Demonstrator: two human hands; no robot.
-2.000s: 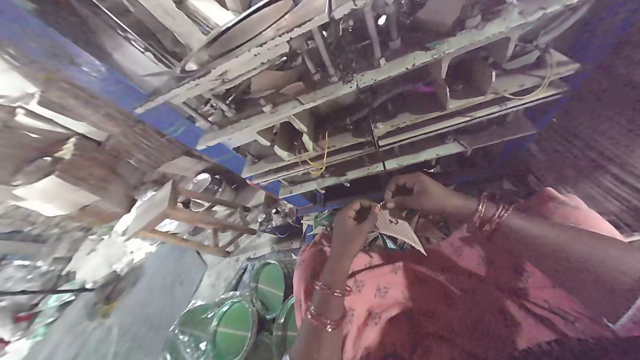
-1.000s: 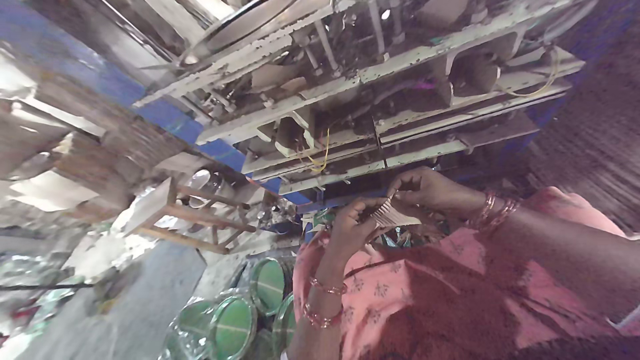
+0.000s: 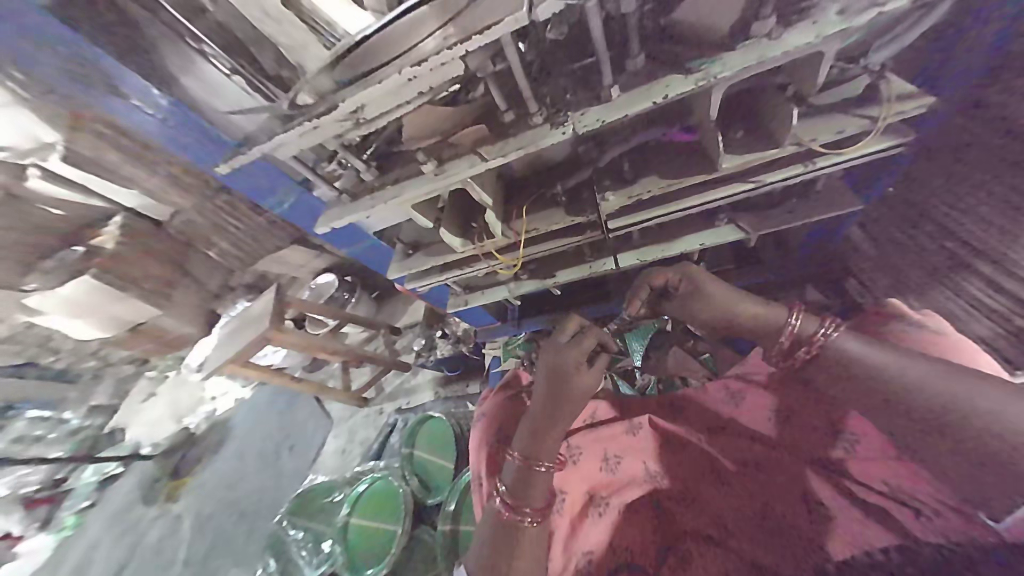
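My left hand [image 3: 566,360] is in front of the pink patterned cloth on my lap, with its fingers curled and their tips turned toward the other hand. My right hand [image 3: 668,294] is a little higher and to the right, thumb and fingers bent close together. A narrow gap parts the two hands. Something small and dark shows between the fingertips, too blurred to name, and whether either hand grips it is unclear. Just below and behind the fingers lie shiny green pieces [image 3: 638,342] and a brownish flat piece [image 3: 680,364]. Red bangles circle both wrists.
A metal machine frame with chipped pale rails [image 3: 680,84] and a blue beam [image 3: 352,244] spans the view ahead, with a yellow wire [image 3: 522,240] hanging from it. A wooden stool [image 3: 312,344] lies left. Round green containers [image 3: 374,520] in clear plastic stand at lower left.
The pale flat piece that both hands held at the fingertips in the earlier frames no longer shows there. My hands have moved slightly apart.
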